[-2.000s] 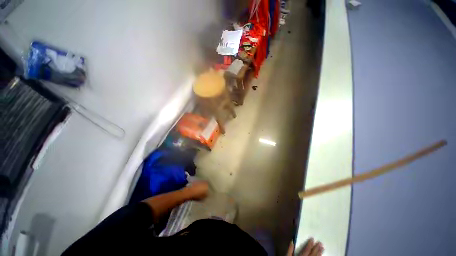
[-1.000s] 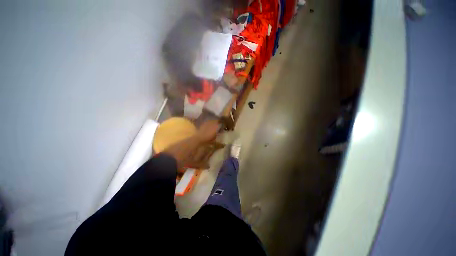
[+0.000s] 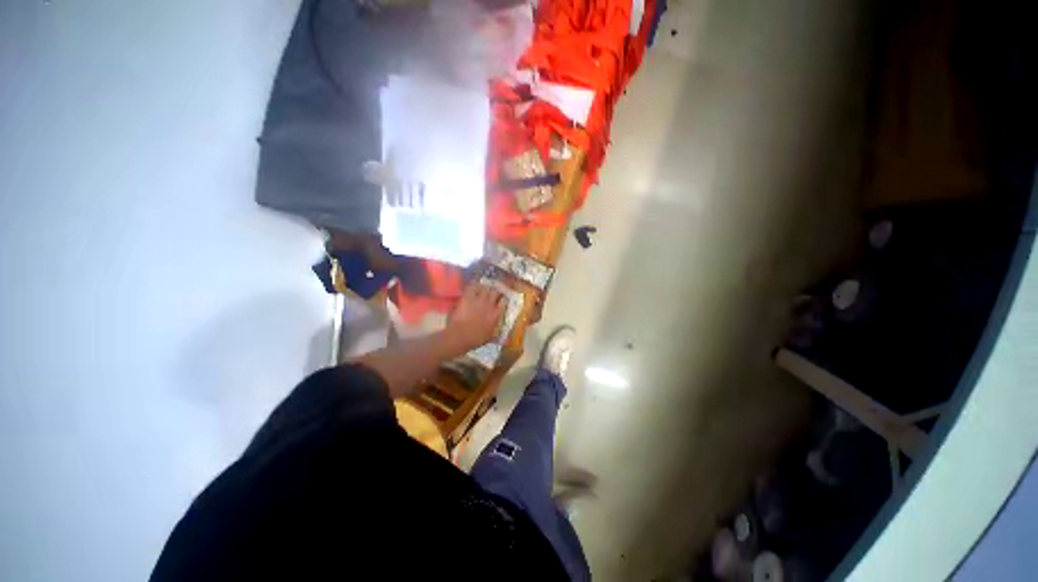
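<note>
My left hand [image 3: 478, 318] reaches down onto a pale, hand-sized block [image 3: 503, 326] on a wooden bench or rack [image 3: 546, 241]. The fingers lie over the block; whether they grip it cannot be told. A second block, greyish and speckled [image 3: 519, 265], lies just beyond the hand. My right hand cannot be made out; a small brownish blur shows low in the middle, beside my leg.
Red scraps [image 3: 581, 51] and a glaring white sheet [image 3: 435, 171] lie beyond the blocks. A yellowish stool seat [image 3: 421, 426] is beside my forearm. The pale table edge [image 3: 990, 455] curves along the right, with dark round items and a frame bar [image 3: 848, 398] beneath.
The view has moved from the table towards the wall side. My left hand has reached forward past the stool to the blocks. My right hand has left the table edge, and the stick is out of view.
</note>
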